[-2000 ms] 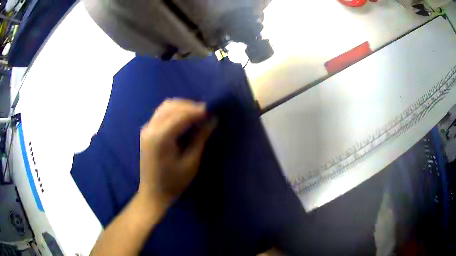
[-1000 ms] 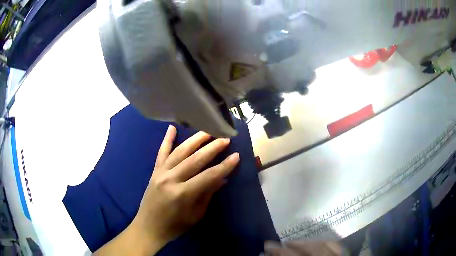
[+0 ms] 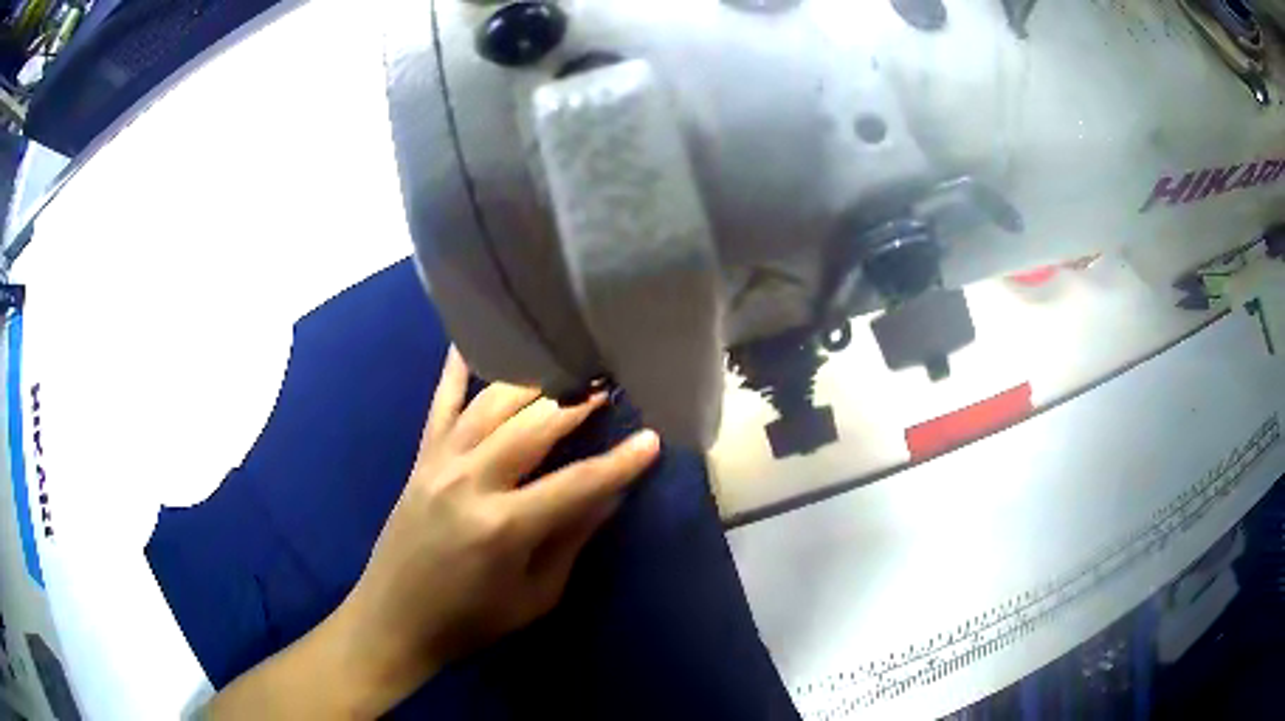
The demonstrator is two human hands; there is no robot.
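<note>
A navy cloth panel with a curved left edge lies on the white table under the sewing machine head. My left hand rests on the cloth, palm down, fingers spread, just below the head. Its fingertips are near the head's lower edge, some partly hidden by it. The needle and presser foot are hidden behind the head. My right hand is not in view.
A red tape mark is on the cream bed edge. A printed ruler runs along the front right of the table. A red object shows partly behind the head. Blurred bluish items are at the lower right.
The view has tilted up, showing more of the machine head. My left hand went from bunched fingers to spread flat on the cloth. My right hand, partly seen at the bottom edge earlier, is gone.
</note>
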